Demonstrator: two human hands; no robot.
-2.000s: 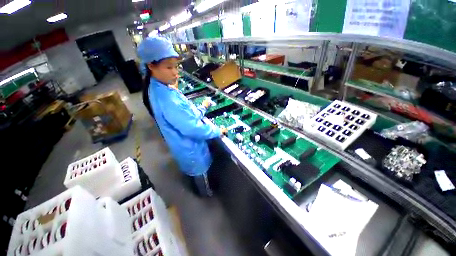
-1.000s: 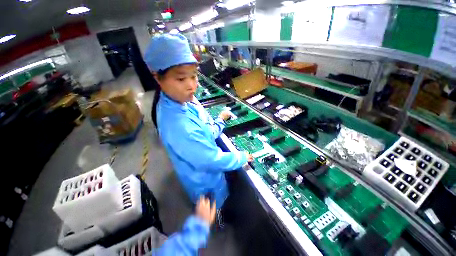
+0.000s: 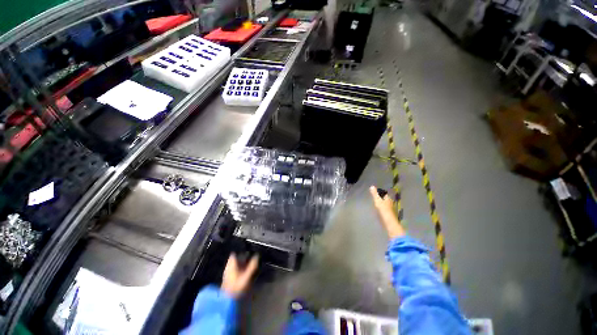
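Observation:
A stack of clear plastic blister trays [image 3: 285, 190] with dark blocks and white labels stands beside the metal-railed line, in front of me. My left hand [image 3: 240, 273] is near its lower left side, not touching it, with fingers apart and dark coverings on the fingertips. My right hand [image 3: 385, 208] is out to the right of the stack over the aisle, slightly blurred, with a dark covering at a fingertip. I see nothing held in either hand.
Upright black panels or racks [image 3: 343, 121] stand behind the stack. The line rail [image 3: 190, 232] runs along the left, with a white foam tray [image 3: 245, 87] and papers [image 3: 105, 304]. Another white tray [image 3: 376, 325] is at the bottom edge. A brown carton [image 3: 533, 134] stands right.
The view has swung from the worker in blue and the green boards to the clear tray stack and aisle. Both my hands are now in view; one blurred hand showed a second ago.

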